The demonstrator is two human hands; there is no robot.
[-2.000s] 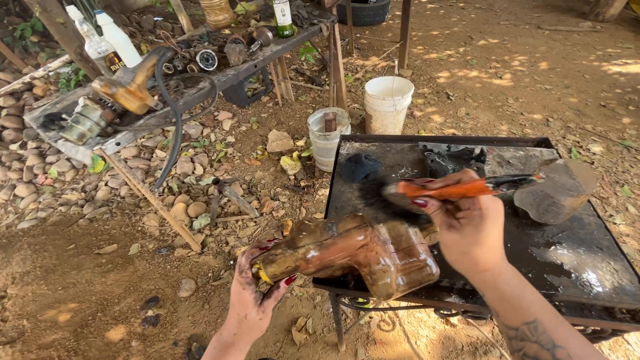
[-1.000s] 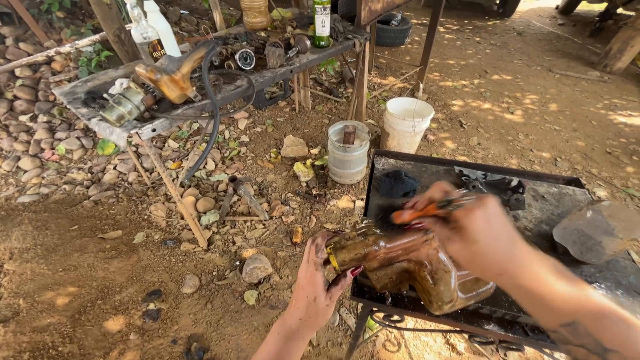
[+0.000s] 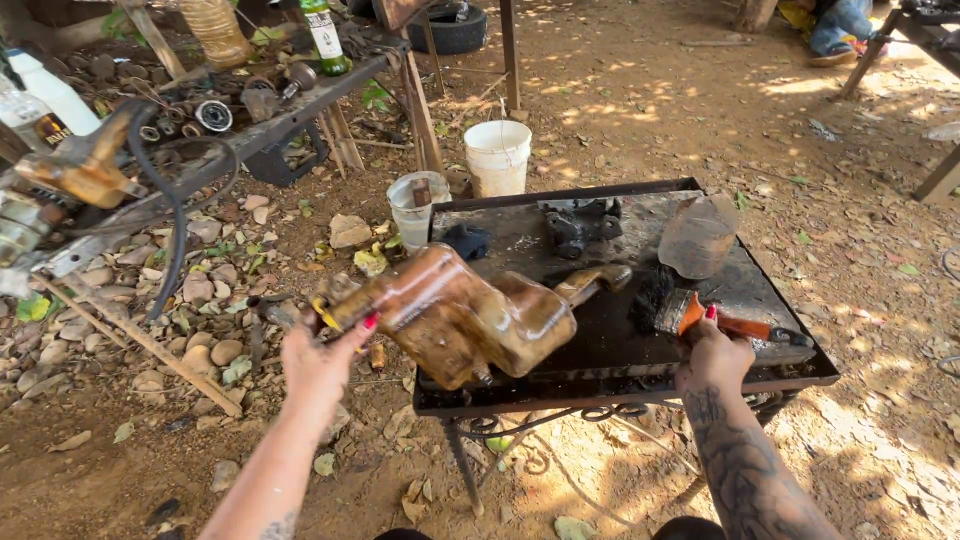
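Note:
My left hand (image 3: 322, 356) grips the yellow-edged neck end of a brown, wet-looking translucent plastic tank (image 3: 465, 315), which is tilted above the near left part of a black metal tray table (image 3: 622, 397). An orange-handled paintbrush (image 3: 694, 315) is in my right hand (image 3: 712, 352), its dark bristles pointing left, close to the tray surface. Behind the brush stands a cut clear plastic bottle piece (image 3: 699, 236). Black greasy metal parts (image 3: 581, 225) and a dark rag-like lump (image 3: 466, 241) lie toward the back of the tray.
Beyond the tray stand a white bucket (image 3: 498, 161) and a translucent tub (image 3: 417, 210). On the left, a workbench (image 3: 255, 131) holds bottles, a black hose (image 3: 176, 217), another brown tank (image 3: 97, 165) and metal parts. Stones cover the ground below it. A person's leg (image 3: 832, 34) shows at far right.
The brush has moved off the brown tank to its right, over the tray. The tank is turned differently in my left hand, and its curved arm shows at the right.

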